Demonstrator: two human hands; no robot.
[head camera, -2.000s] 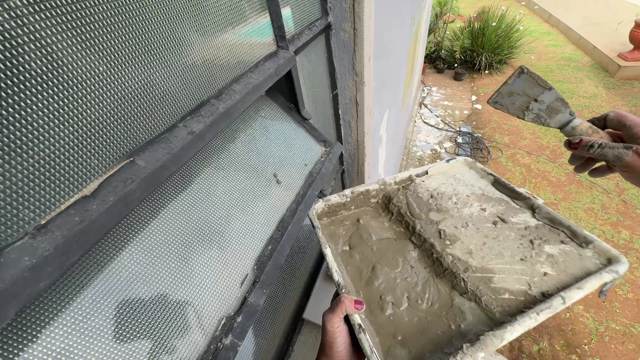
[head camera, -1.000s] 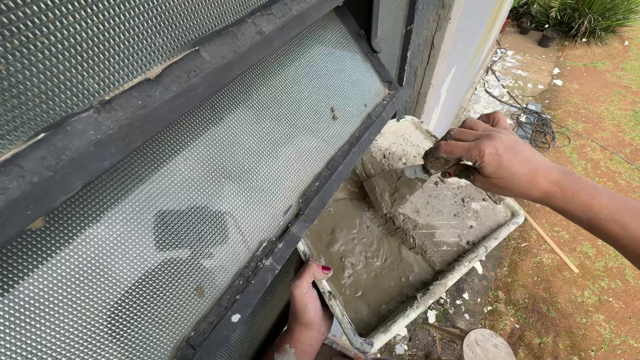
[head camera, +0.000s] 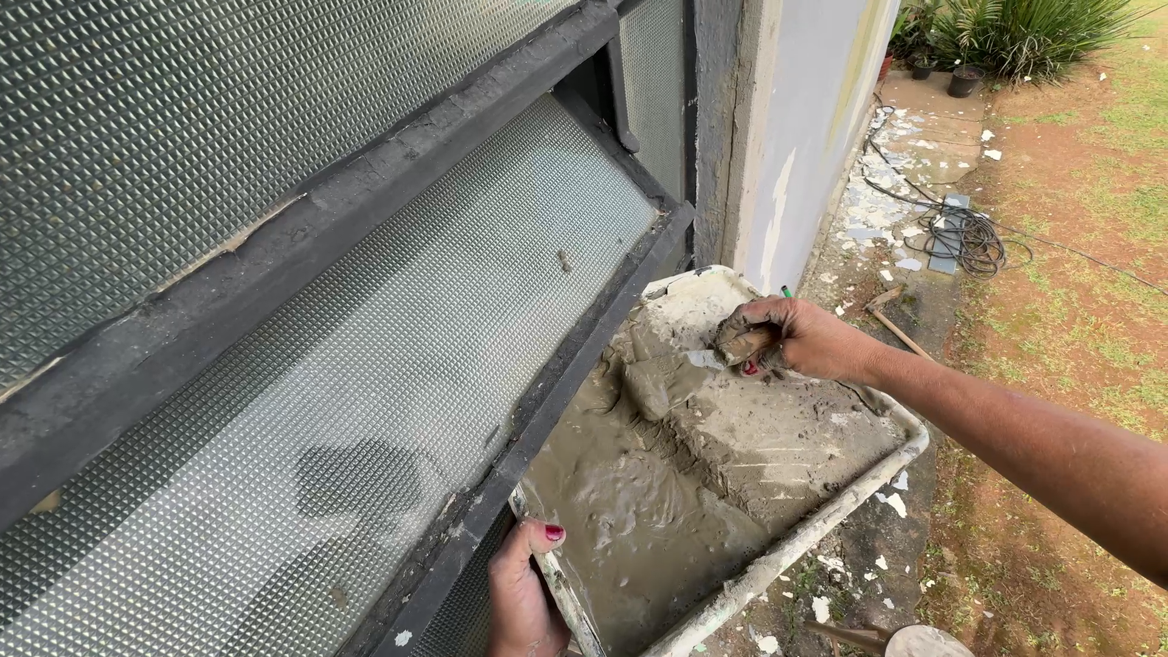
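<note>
My left hand (head camera: 525, 584) grips the near left rim of a mortar-crusted tray (head camera: 899, 452), its thumb over the edge. Wet grey mortar (head camera: 630, 511) fills the tray's left part, and a thinner layer coats the right part. Over the far part of the tray, my right hand (head camera: 776, 342) is closed around the handle of a putty knife (head camera: 662, 383). Mortar covers its blade, which lies low at the wet mortar. Some of the fingers and the handle's end are hidden.
A tilted textured-glass window pane (head camera: 438, 319) in a dark metal frame (head camera: 584, 365) overhangs the tray's left side. Beyond stands a pale wall (head camera: 812, 119). On the ground are a coiled cable (head camera: 976, 242), a hammer (head camera: 899, 328), paint flakes and potted plants.
The putty knife, held up right of the tray two seconds ago, has come down into it with my right hand. My left hand has kept its grip on the tray. The view has shifted.
</note>
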